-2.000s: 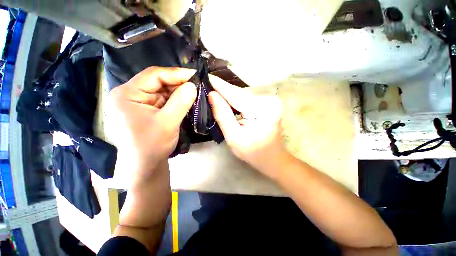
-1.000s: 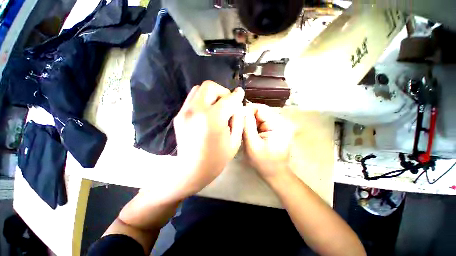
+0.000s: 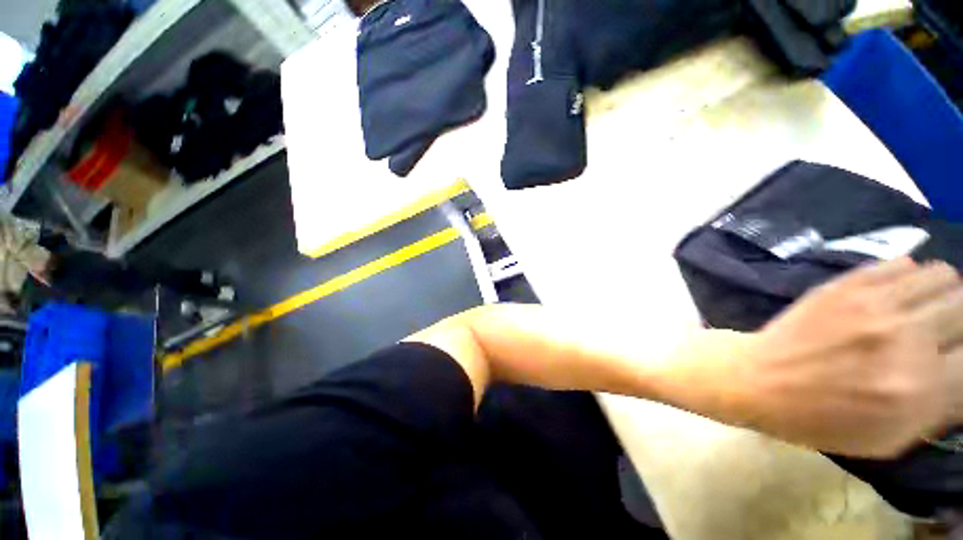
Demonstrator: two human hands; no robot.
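Observation:
My left hand reaches in at the right, back of the hand up, over the lower part of a black fabric pouch. The hand is blurred and its fingers run to the right edge, so I cannot tell whether they grip the fabric. The pouch lies on the pale table, with a whitish, shiny patch across it. More black fabric shows below the hand at the lower right. My right hand is out of the picture, and so is the needle area.
A flat black pouch and a black piece with a zipper lie at the table's far side, beside more black fabric. A blue bin stands at the upper right. Left are shelves with black items, blue bins and a floor with a yellow line.
The view has swung left, away from the sewing machine. My hands were together at the seam by the needle; now only my left hand shows, over the pouch, and my right hand has left the picture.

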